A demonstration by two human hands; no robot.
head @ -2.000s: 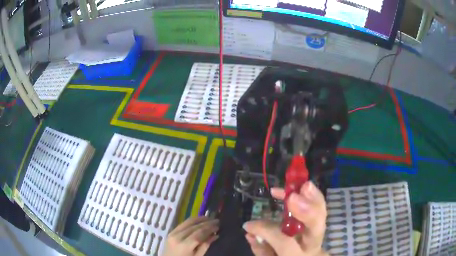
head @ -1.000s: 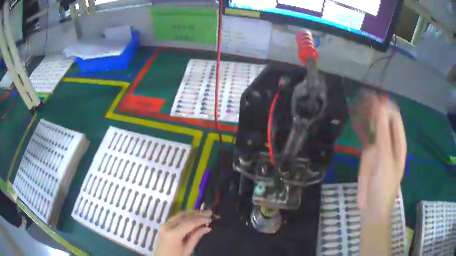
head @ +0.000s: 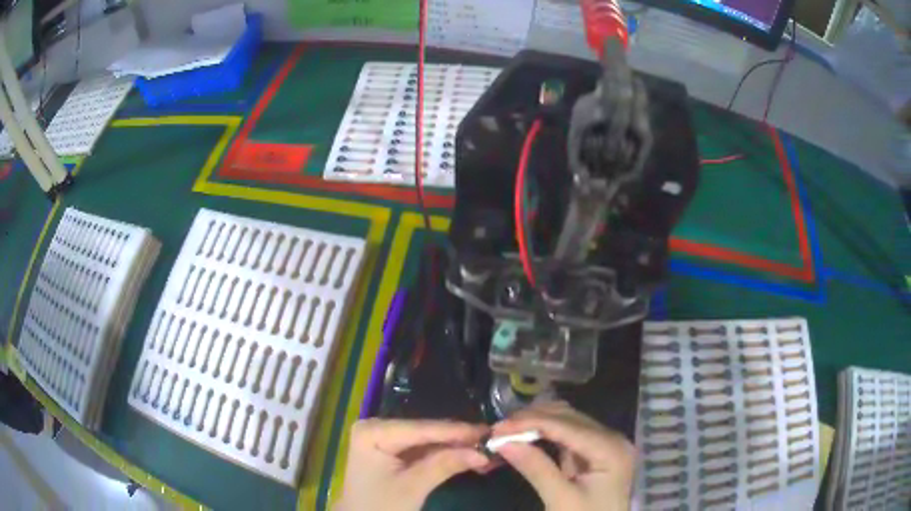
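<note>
The black test fixture (head: 574, 200) stands at the centre with its red clamp handle (head: 604, 25) raised. Its clear pressure head plate (head: 544, 349) is above the round silver nest (head: 509, 394), which my fingers partly hide. My left hand (head: 420, 461) and my right hand (head: 564, 457) meet in front of the nest. Between their fingertips is a small dark part (head: 487, 448), mostly hidden, held by my left fingers. A small white piece (head: 514, 439) shows at my right fingertips; I cannot tell if it is a finger cot.
The left-hand tray (head: 250, 334) and a tray stack (head: 80, 309) are at left. The right-hand tray (head: 729, 409) and another stack (head: 877, 439) are at right. Behind are a rear tray (head: 400, 125), blue bin (head: 200, 70) and monitor (head: 744, 12). A red wire (head: 421, 110) hangs vertically.
The red handle has swung from down to up. My right hand left it, was raised at the right, and has now come to my left hand before the nest. The view has tilted down.
</note>
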